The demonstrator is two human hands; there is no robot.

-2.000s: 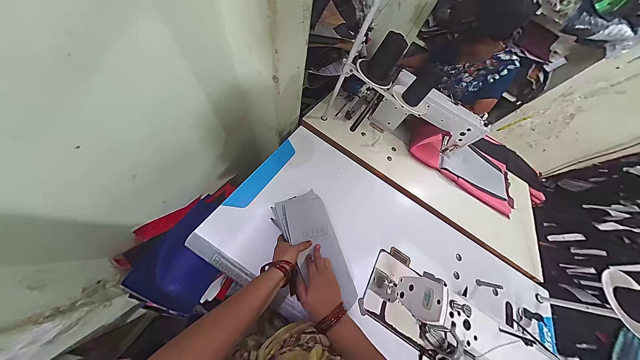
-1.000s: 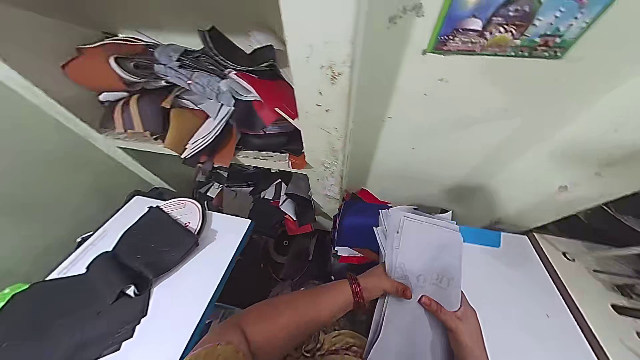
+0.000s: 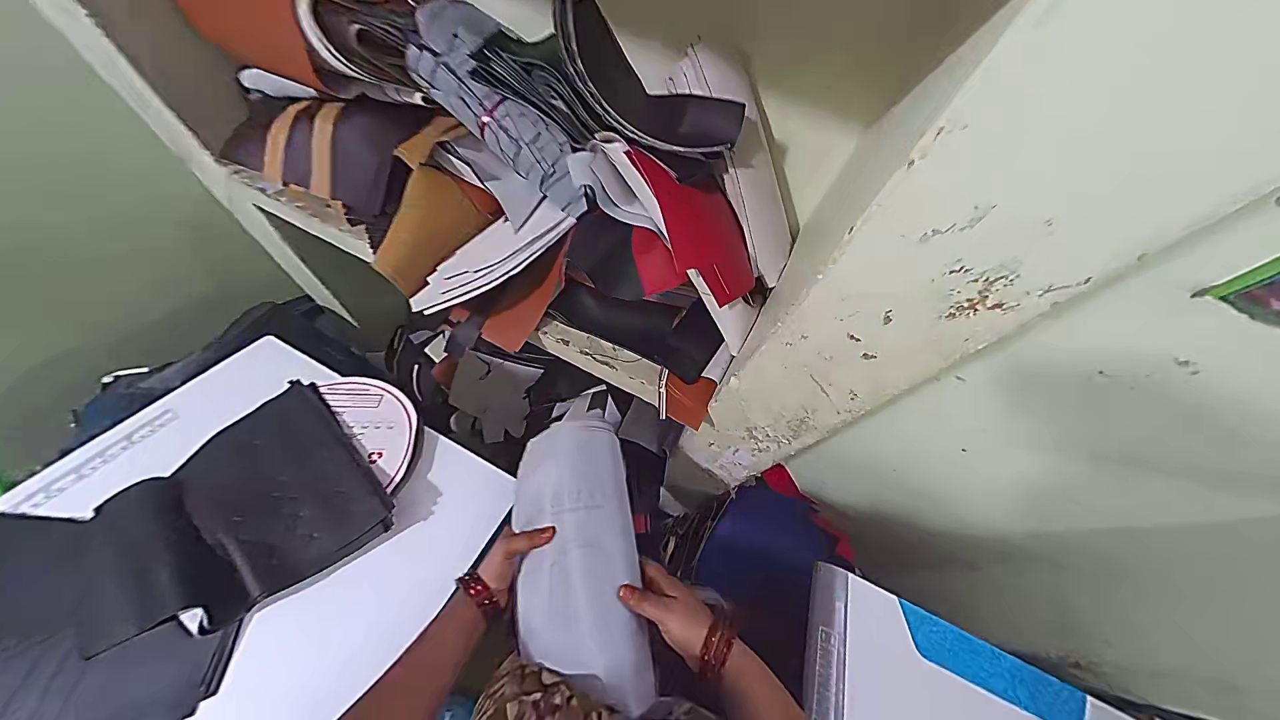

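A stack of light grey cut sheets is held between my two hands, curved slightly, in the gap between two white tables. My left hand grips its left edge, thumb on top. On the right edge my right hand holds it, thumb across the face and fingers underneath. Faint marks show on the top sheet. To the left, black cut material pieces lie over a round printed disc.
The left white table and the right table with a blue strip flank me. Ahead, a wall shelf is heaped with coloured material pieces. Blue material stands near the right table. A peeling wall edge rises ahead right.
The view has swung left, from the sewing machines to the shelf. The grey stack, on the right table two seconds ago, is now held over the gap between the tables.
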